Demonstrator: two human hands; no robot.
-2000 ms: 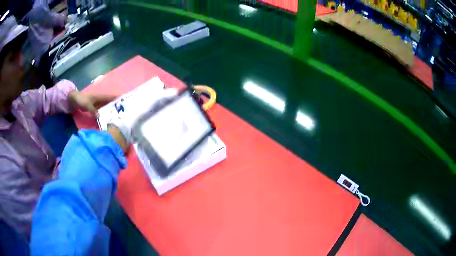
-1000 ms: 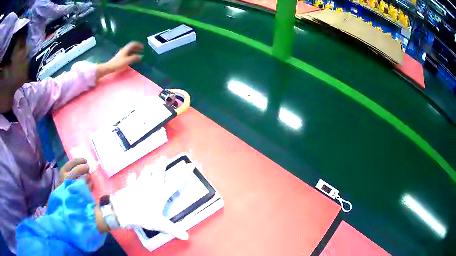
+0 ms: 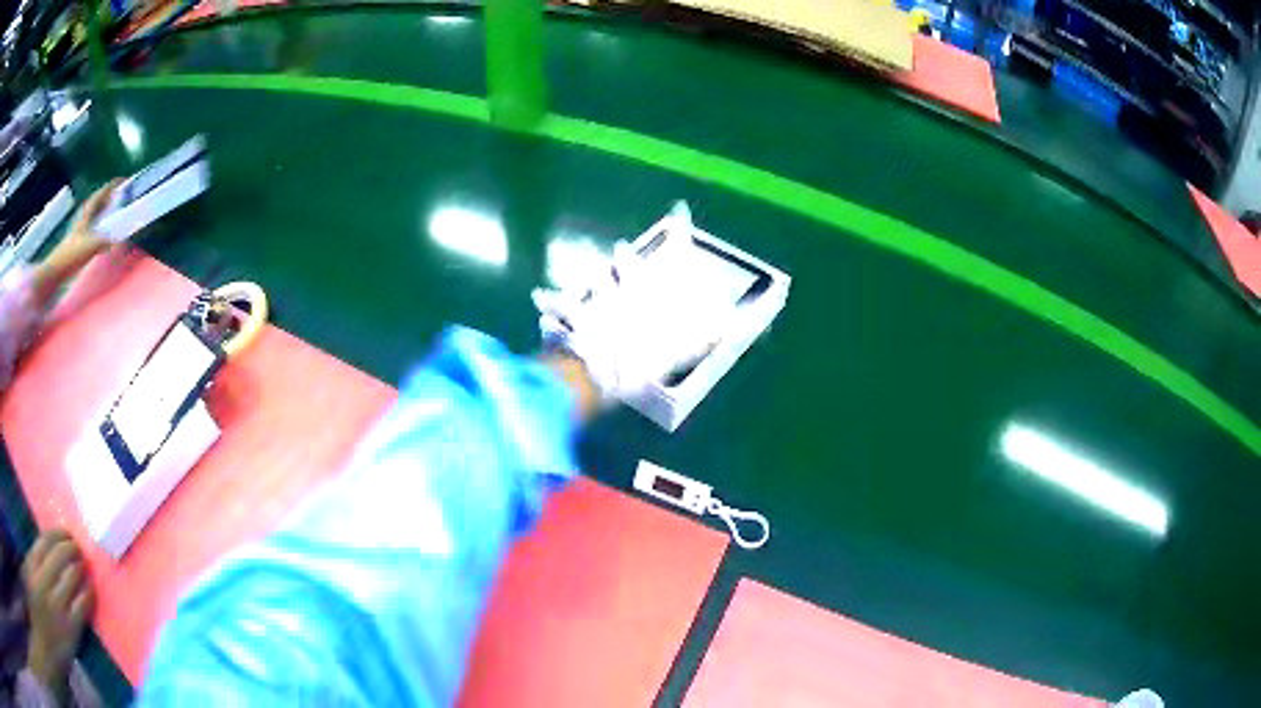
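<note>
My left hand [image 3: 602, 332], in a white glove with a blue sleeve, reaches over the dark green conveyor. It grips the left side of an open white device box [image 3: 730, 349], its fingers spread and blurred against the white. A black-framed device with a pale screen [image 3: 712, 291] lies in the box, partly covered by the hand. Whether the box touches the belt is unclear. My right hand is not in view.
Near the mat's far edge lies a small white meter [image 3: 669, 484] with a looped cord. At left on the red mat [image 3: 622, 581] are another device [image 3: 163, 394] on a white box [image 3: 118, 498] and a tape roll [image 3: 249, 318]. A co-worker's hand [image 3: 90, 228] holds a box [image 3: 159, 191].
My left hand and the box with the device have moved from the mat out over the conveyor. The view has swung right. The co-worker's hand now holds the box on the belt at far left.
</note>
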